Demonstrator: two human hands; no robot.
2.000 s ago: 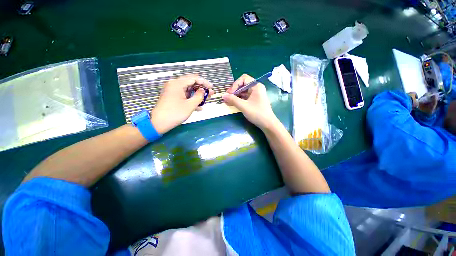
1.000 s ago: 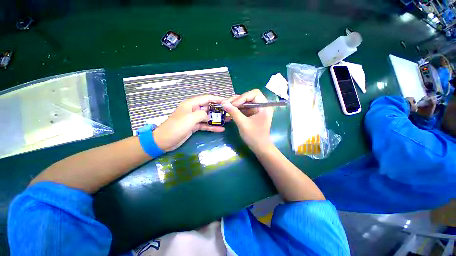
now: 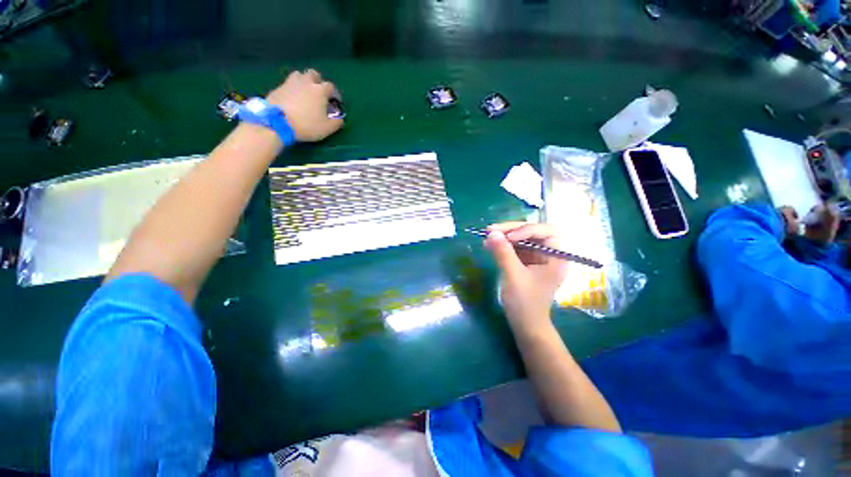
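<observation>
My left hand (image 3: pixel 306 104), with a blue band on the wrist, is stretched out to the back of the green bench. Its fingers are at a dark electronic module (image 3: pixel 336 108), partly hidden by the fingers. My right hand (image 3: pixel 528 270) holds dark thin tweezers (image 3: pixel 560 252), tip pointing left, just right of the strip sheet. The white strip sheet (image 3: pixel 362 207) with dark stripes lies flat and uncovered in front of me. More modules lie at the back: one (image 3: pixel 441 97), another (image 3: pixel 495 104), and one beside my left wrist (image 3: pixel 231 104).
A large plastic bag (image 3: pixel 84 224) lies left, partly under my left forearm. At right are a white scrap (image 3: pixel 523 183), a narrow bag (image 3: pixel 571 186), a phone (image 3: pixel 656 191) and a white bottle (image 3: pixel 640 119). Amber squares (image 3: pixel 341 312) lie near the bench edge. A blue-sleeved person (image 3: pixel 765 279) sits right.
My left hand has moved from above the strip sheet to the back left, with a module now at its fingers. My right hand with the tweezers has moved right and nearer me. The view has shifted.
</observation>
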